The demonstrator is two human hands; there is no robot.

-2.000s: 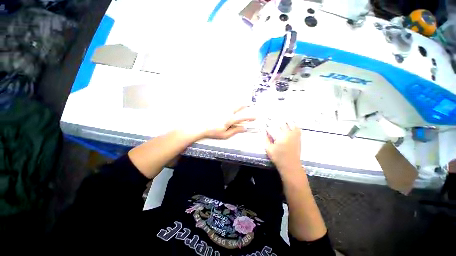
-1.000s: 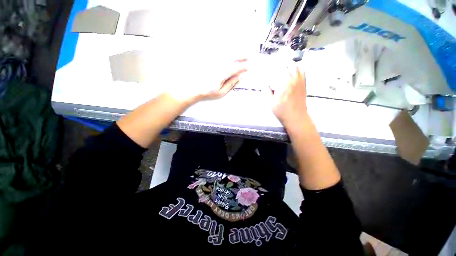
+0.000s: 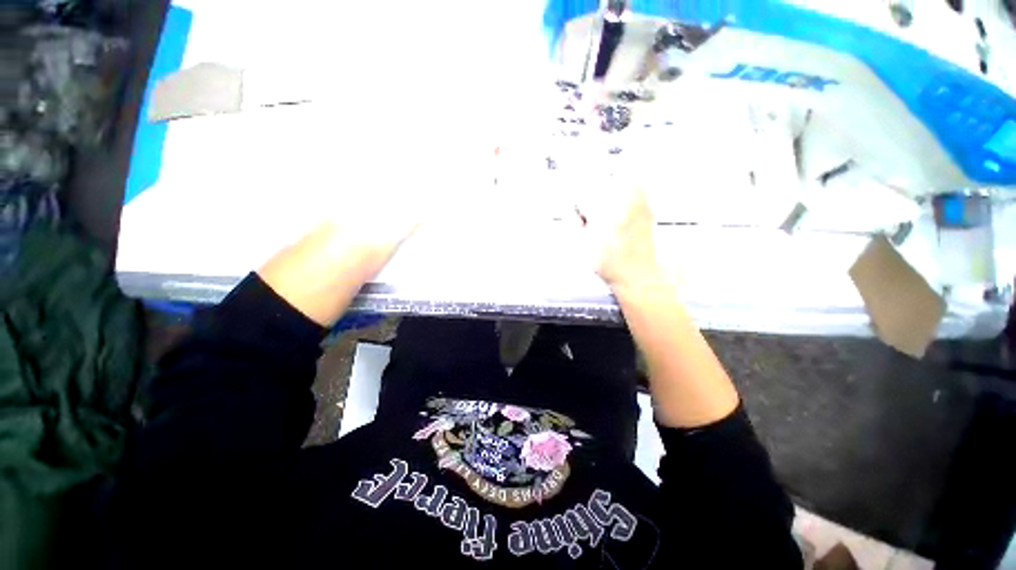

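The sewing machine's needle area [image 3: 602, 117] is at the upper middle. My right hand [image 3: 626, 239] lies on the table just in front of the needle, its fingers washed out by glare. My left hand [image 3: 373, 228] is on the table to the left, also overexposed, so its fingers barely show. I cannot tell whether either hand holds cloth. A tan-grey cut piece [image 3: 198, 91] lies flat at the table's upper left.
A brown pointed piece [image 3: 897, 295] overhangs the table's right front edge. Small pale pieces [image 3: 819, 150] and a dark scrap lie under the machine arm [image 3: 769, 76]. Green cloth [image 3: 67, 356] is on the left.
My left hand has moved left, away from the needle. My right hand stays near it. The view has shifted, and fewer tan pieces show distinctly at the left.
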